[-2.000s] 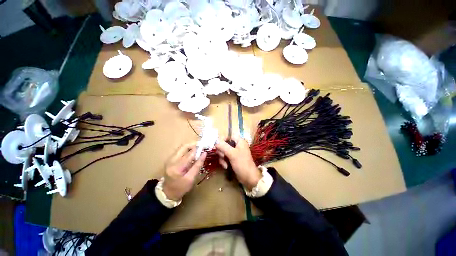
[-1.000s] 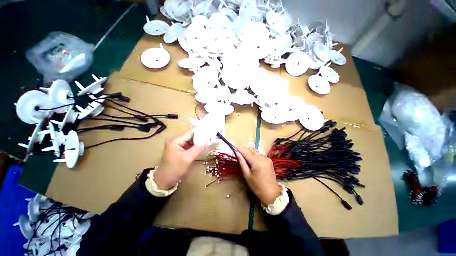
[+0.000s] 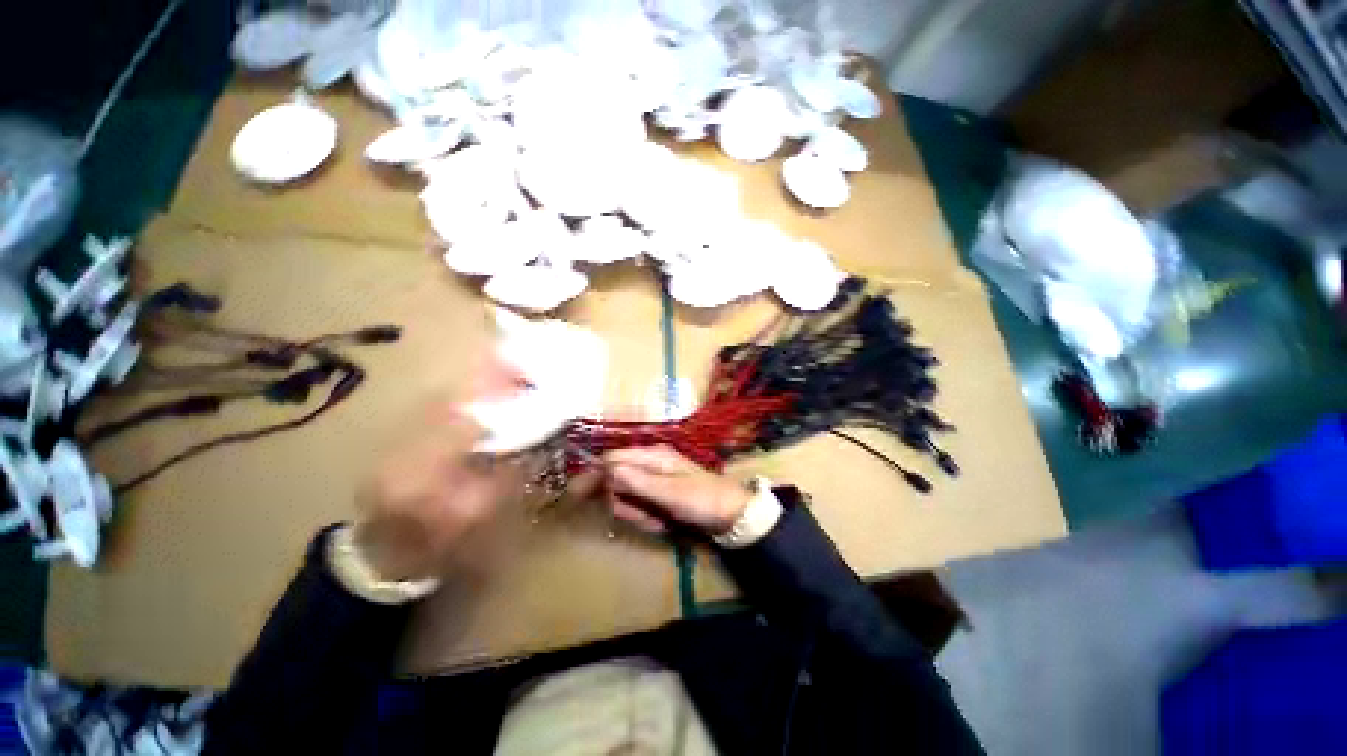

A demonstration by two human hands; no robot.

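My left hand [image 3: 443, 480] is blurred and holds a white plastic disc [image 3: 550, 381] tilted above the cardboard, by its left edge. My right hand [image 3: 672, 488] is right of it and lower, with curled fingers at the silvery tips of the red lead wires [image 3: 709, 418]. Whether it grips any lead cannot be told. The leads belong to a fanned bundle of black cables [image 3: 849, 369] lying to the right, plug ends pointing right. The front of the disc is washed out by glare, so its centre hole is hidden.
A large heap of white discs [image 3: 576, 133] covers the back of the cardboard [image 3: 281, 517]. Wired discs [image 3: 67, 488] trail black cords at left. A clear bag [image 3: 1086, 259] and a dark red wire bundle [image 3: 1101, 414] lie at right. Blue crates [image 3: 1256, 687] stand at lower right.
The camera view has shifted. The black cable seen in my right hand a second ago is no longer visible there, and that hand's fingers are now lower, at the lead tips. My left hand keeps the disc.
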